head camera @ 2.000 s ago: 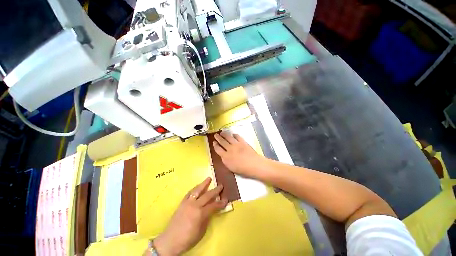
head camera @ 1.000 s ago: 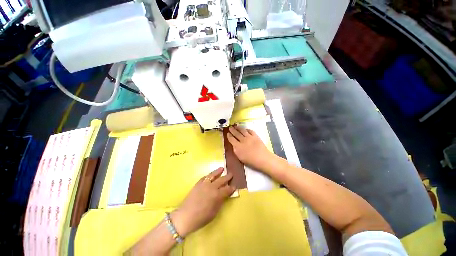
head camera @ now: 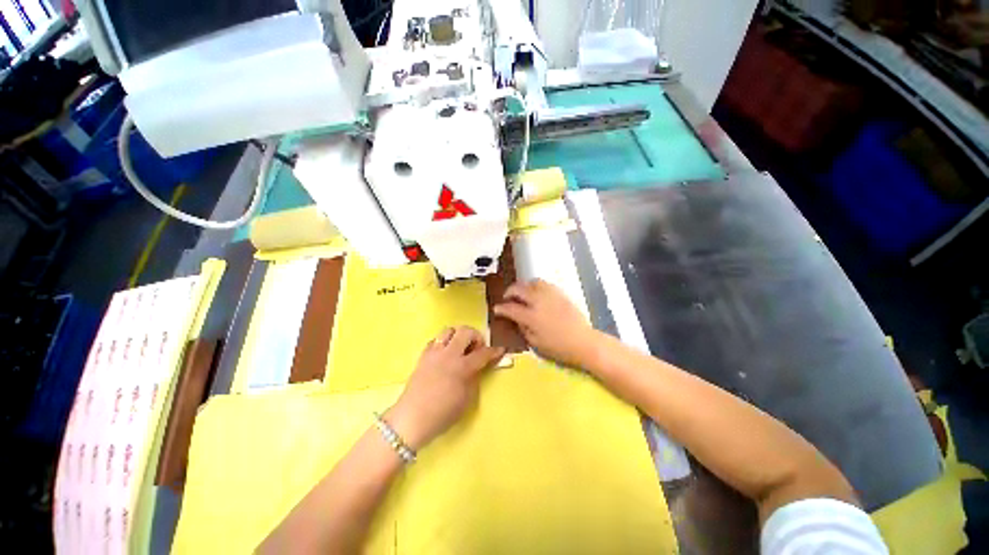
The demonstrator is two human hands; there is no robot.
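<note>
A brown strip (head camera: 505, 330) lies under the white sewing head (head camera: 439, 184), in the right window of the yellow-edged template (head camera: 271, 325). My right hand (head camera: 546, 321) rests with its fingertips on the strip's right side. My left hand (head camera: 447, 374) lies at the strip's near end, fingers bent at the edge of the yellow panel (head camera: 521, 466); whether it grips anything is unclear. A second brown strip (head camera: 317, 320) lies in the left window. The stiff yellow flap (head camera: 407, 325) lies between the strips. The needle area is partly hidden by the head.
A printed sheet (head camera: 114, 412) and spare brown strips (head camera: 187, 417) lie at the left. The control screen (head camera: 195, 22) hangs upper left. A metal clamp bar (head camera: 591, 125) is over the green rear section (head camera: 678, 152). Yellow pieces (head camera: 922, 504) with brown parts hang at the right.
The template and yellow panel have moved back, away from me, under the head, and both hands have gone with them. Less of the brown strip shows. The camera view has also shifted.
</note>
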